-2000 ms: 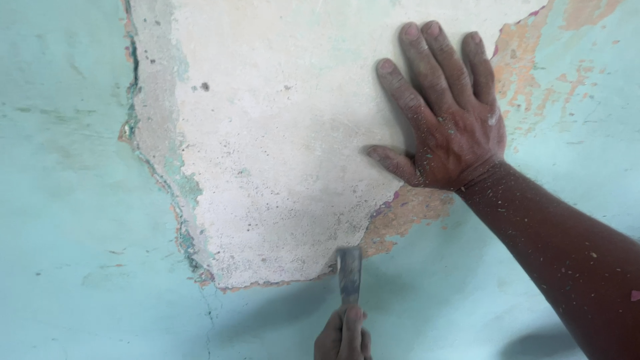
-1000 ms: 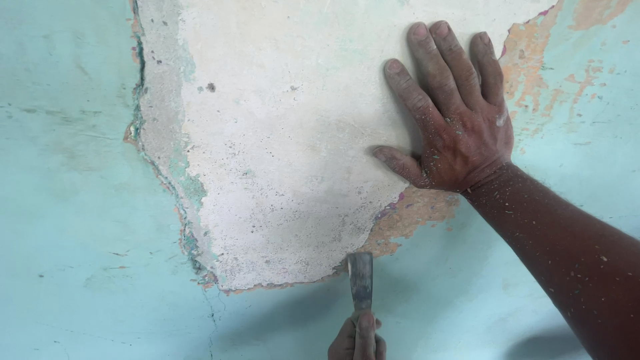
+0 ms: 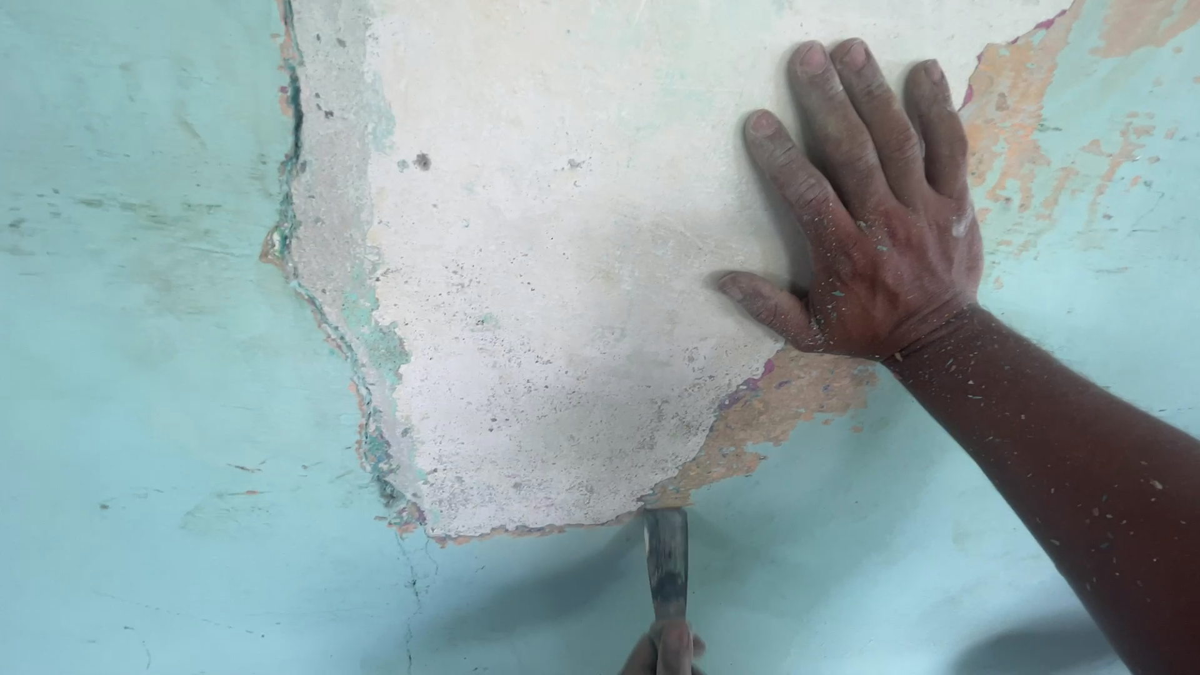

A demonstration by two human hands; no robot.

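My left hand [image 3: 667, 649], at the bottom edge of the view, grips a metal scraper [image 3: 667, 562] that points upward. The scraper's blade tip lies at the lower right edge of a bare whitish patch [image 3: 525, 328] in the wall's paint, just under a strip of peach-coloured undercoat [image 3: 792, 398]. Up and to the right, my right hand [image 3: 867, 225] is pressed flat on the wall, fingers spread, palm hidden, over the right border of the patch. Flecks of paint and dust cover that hand and its forearm. The scraper's handle is mostly hidden by my left fingers.
Light turquoise paint [image 3: 141, 375] surrounds the patch. A ragged, deep crack [image 3: 293, 131] runs down the left side, with grey material [image 3: 333, 169] beside it. Thin cracks [image 3: 411, 591] continue below. More peach undercoat [image 3: 1012, 122] shows at the upper right.
My left hand and the scraper have moved a little down the wall; the blade overlapped the patch's edge before and is now just below it. My right hand has stayed in place.
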